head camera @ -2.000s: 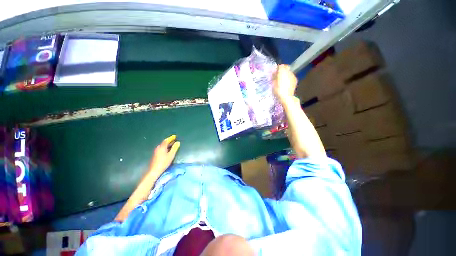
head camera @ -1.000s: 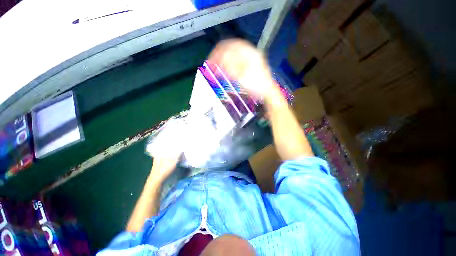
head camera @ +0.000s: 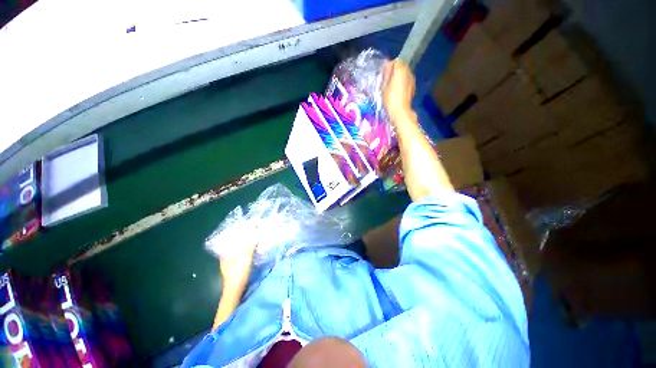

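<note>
A stack of colour boxes stands on the green bench in front of me, white back with a dark device picture facing left, pink-blue edges showing. Clear wrap covers its far right part. My right hand is at the stack's right end, closed on the wrap there; its fingertips are partly hidden. A loose, crinkled clear plastic bag lies near my body. My left hand holds the bag's left part; its fingers are hidden by plastic and glare.
An open box tray and a colour box lie at the left beyond the worn metal edge. More colour boxes stand at lower left. A white shelf with a blue bin is above. Brown cartons are at right.
The wrap has come off the left part of the stack, and the bag is now in my left hand. My right hand has moved from the stack's top to its right end.
</note>
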